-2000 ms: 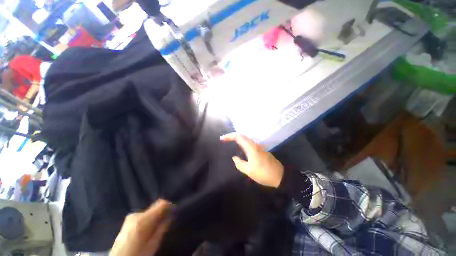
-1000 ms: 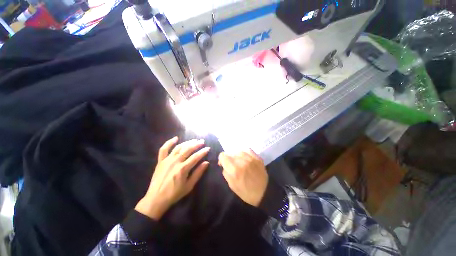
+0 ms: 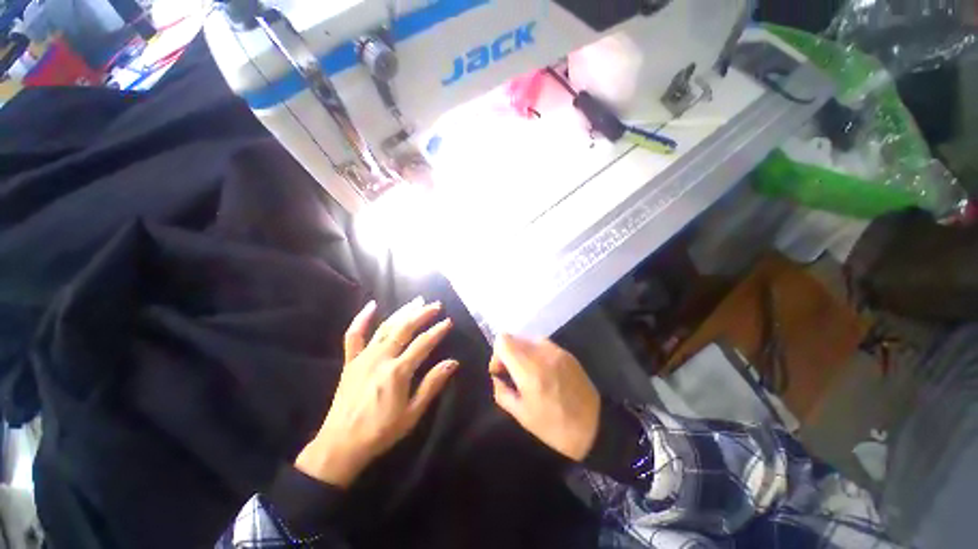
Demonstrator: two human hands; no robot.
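Black fabric [image 3: 204, 311] fills the left side and runs under the head of the white sewing machine [image 3: 450, 54]. My left hand [image 3: 386, 391] lies flat on the fabric in front of the needle area, palm down, fingers spread. My right hand [image 3: 547, 391] is closed at the fabric's right edge, thumb and fingers pinching it beside the table's front edge. The presser foot and needle are lost in bright glare. The white machine bed [image 3: 515, 193] shows to the right of the fabric.
A dark tool with a yellow-green end [image 3: 649, 137] and a pink-red item [image 3: 525, 94] lie on the bed. A printed scale [image 3: 622, 238] runs along the front edge. A green basket [image 3: 826, 188] with clear plastic is at the right. Brown material [image 3: 794, 322] and papers are below.
Since one second ago, the view has shifted, with the machine further up and left. My right hand sits farther from the needle, still pinching the edge. Two seconds ago both hands were apart and the fabric bunched.
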